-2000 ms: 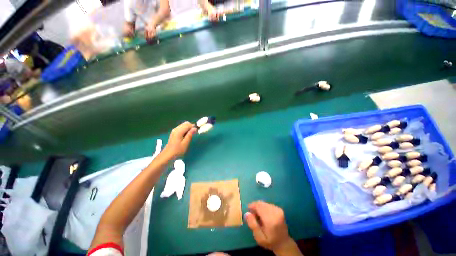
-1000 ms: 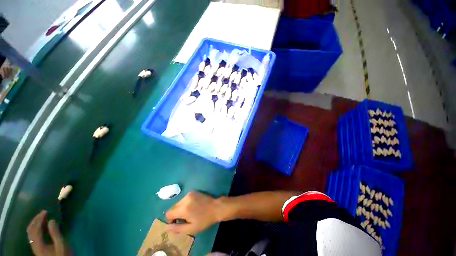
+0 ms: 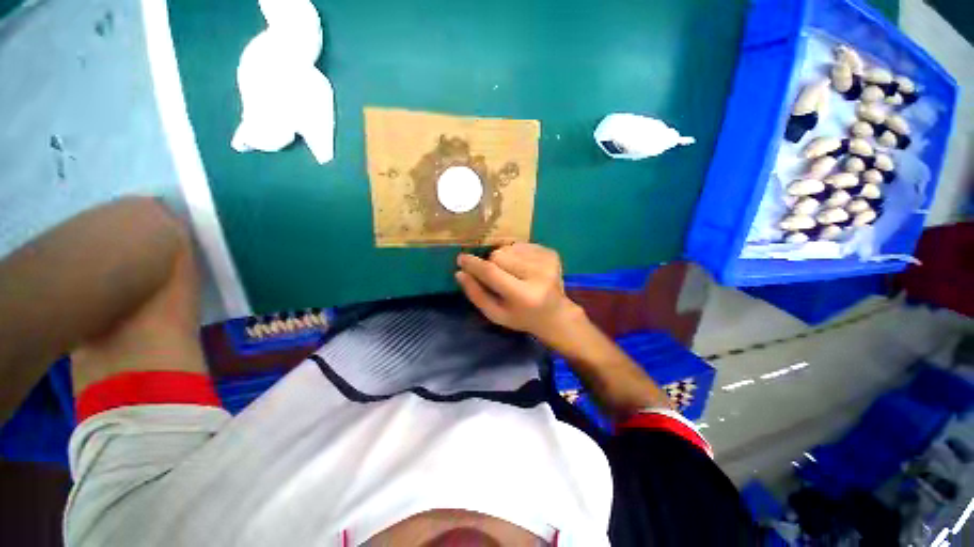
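Note:
The tan cardboard pad (image 3: 390, 224) lies on the green bench with brown wet-looking stains around a white round disc (image 3: 460, 189). My right hand (image 3: 518, 283) is at the pad's lower edge with its fingers curled. A small dark spot shows at its fingertips; whether it is a held piece or shadow I cannot tell. My left arm (image 3: 128, 256) reaches out past the left edge and its hand is out of the picture. A crumpled white cloth (image 3: 280, 91) lies left of the pad. A small white bottle (image 3: 639, 137) lies on its side to the right, nozzle pointing right.
A blue crate (image 3: 726, 192) at the right holds rows of black-and-cream workpieces (image 3: 838, 182) on a whitish liner. A white sheet (image 3: 75, 107) with a white edging strip (image 3: 192, 171) is at the left. Blue crates (image 3: 684, 369) with pieces stand below the bench edge.
The view has swung from the crate and belt down to the bench and my torso. My left hand has left the picture. My right hand remains beside the pad.

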